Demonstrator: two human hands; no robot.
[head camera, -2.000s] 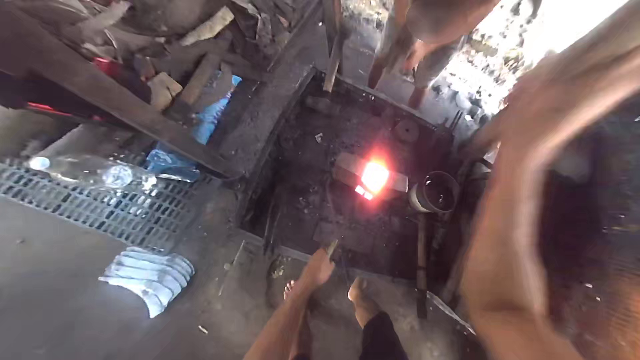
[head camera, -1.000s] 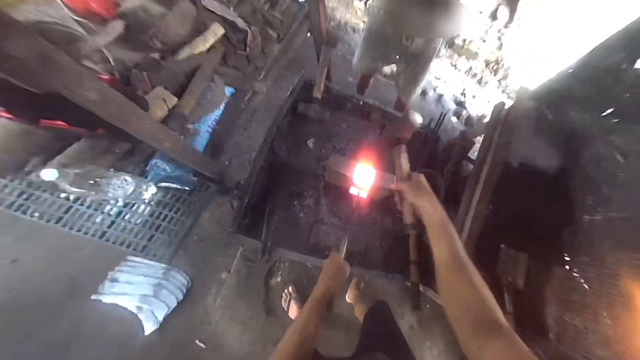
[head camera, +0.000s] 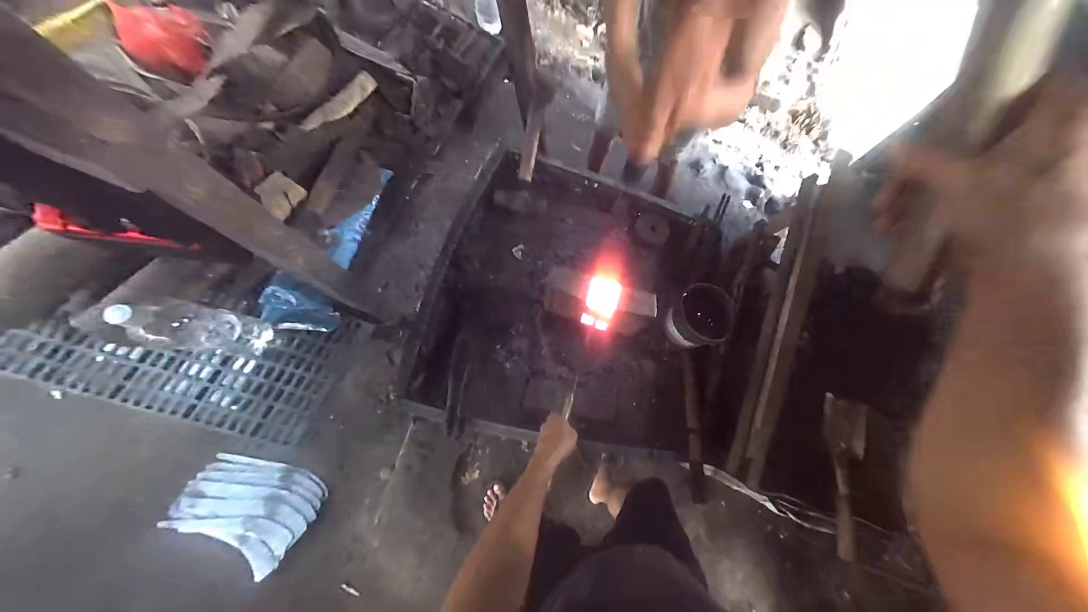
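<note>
My left hand (head camera: 557, 438) is closed around a thin metal rod or tong handle (head camera: 570, 395) that points toward a glowing red-hot metal piece (head camera: 603, 297). That piece lies on a flat metal block (head camera: 637, 303) in a dark, framed, sunken bed (head camera: 410, 361). My right hand (head camera: 926, 195) is raised at the right, near the camera and blurred, gripping a wooden handle (head camera: 912, 263); what tool this is cannot be made out clearly here. A round container (head camera: 699, 314) stands just right of the block, with a long wooden handle (head camera: 693, 408) below it.
Another person's arms (head camera: 680, 76) reach in from the far side. Curved pale metal blades (head camera: 246, 510) lie on the floor at left, below a plastic grate (head camera: 229, 378) bearing a clear bottle (head camera: 187, 327). A slanting beam (head camera: 187, 187) crosses the left. A wooden-handled tool (head camera: 843, 476) is at right.
My right hand was beside the glowing metal with a hammer-like tool one second ago and is now raised to the right. The co-worker's arms have come back into view at the top.
</note>
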